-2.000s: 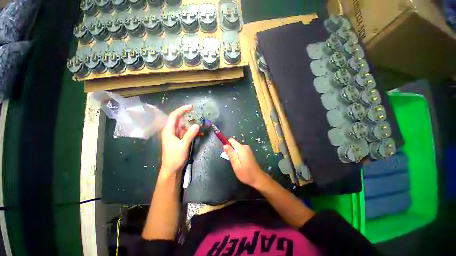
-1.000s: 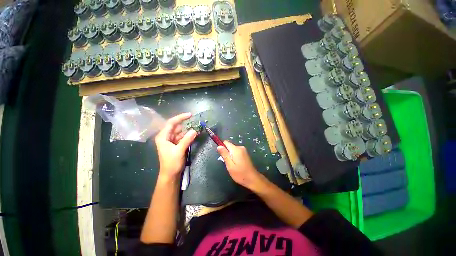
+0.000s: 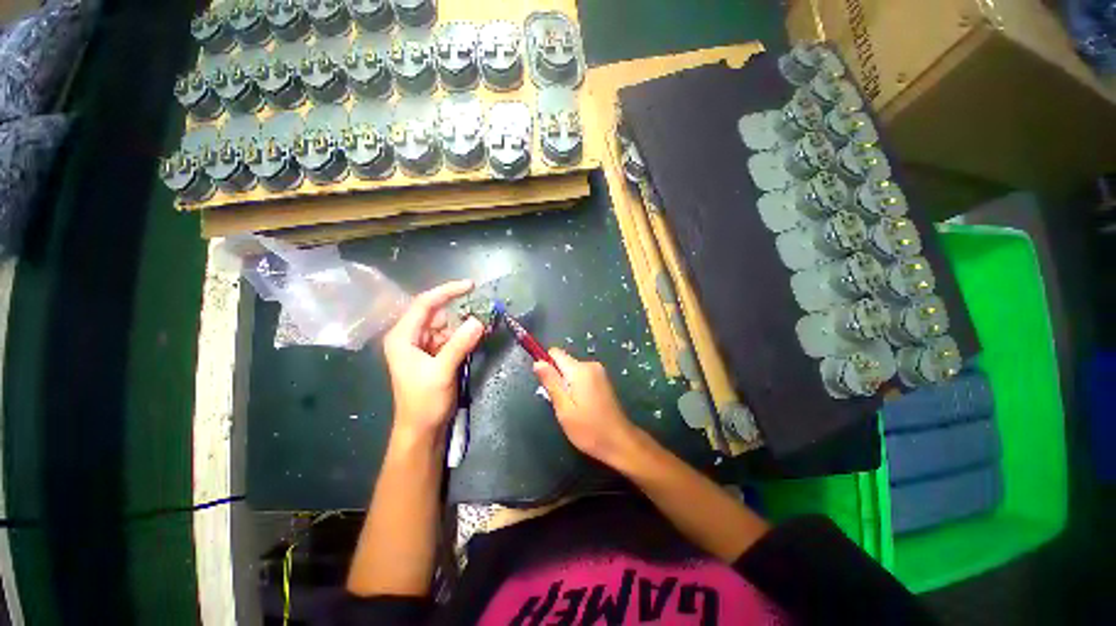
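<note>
My left hand [image 3: 425,355] holds a round grey unit [image 3: 479,303] between thumb and fingers over the dark bench. A flat grey part of the unit extends to its right, blurred by glare. My right hand [image 3: 580,394] is closed on a red-handled tool [image 3: 528,340]. The tool's blue tip meets the unit; its exact contact point is too small to tell. A white-handled tool [image 3: 459,438] lies on the bench below the unit, its dark shaft running up beside my left hand.
A crumpled clear bag [image 3: 333,297] lies left. Rows of grey units stand on a tan board [image 3: 404,196] at the back left and on a dark-topped board [image 3: 704,184] at right. A green crate [image 3: 1034,404] holds blue-grey blocks. A carton [image 3: 967,86] stands behind.
Compared with two seconds ago, the unit, both hands and the red-handled tool sit slightly differently, with the flat part less distinct. The tool's blue tip stays at the unit. The camera view has shifted slightly.
</note>
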